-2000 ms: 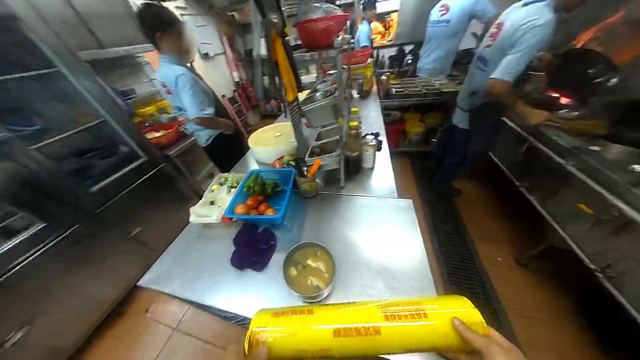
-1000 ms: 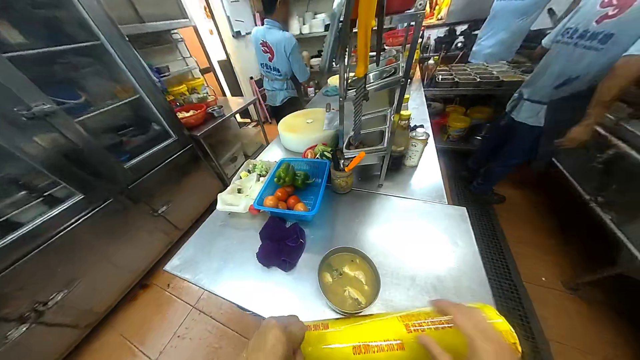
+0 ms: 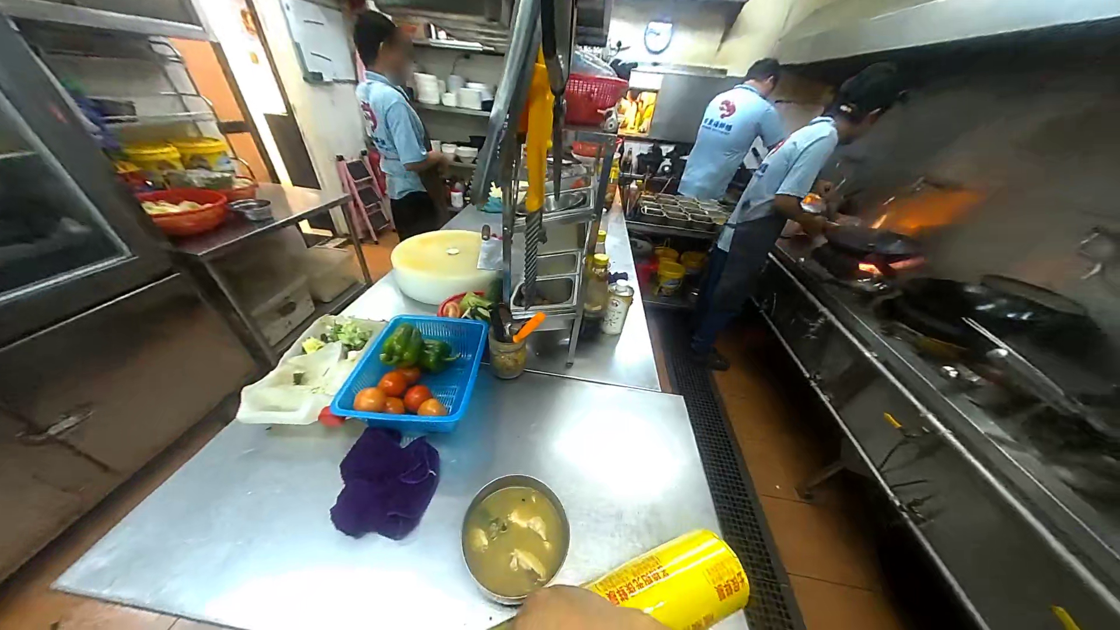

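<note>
At the bottom edge one of my hands (image 3: 584,610), seemingly the left, lies against a roll of cling film in yellow printed wrapping (image 3: 678,584); the frame cuts off its fingers, so its grip cannot be judged. My other hand is out of view. The roll slants across the near right corner of the steel table (image 3: 604,516). Just beyond my hand stands a round metal bowl (image 3: 470,560) of cloudy broth with pale pieces in it. A crumpled purple cloth (image 3: 385,483) lies to its left.
A blue basket (image 3: 468,385) holds tomatoes and green peppers beside a pale tray of cut vegetables (image 3: 271,404). Behind are a jar with utensils (image 3: 507,359), bottles, a large white tub (image 3: 437,278) and a metal rack (image 3: 573,306). Two people stand near the flaming stoves at right, another at back left.
The roll, level across the bottom edge earlier, now slants at the lower right. Two hands showed on it one second ago; one shows now. The view has shifted.
</note>
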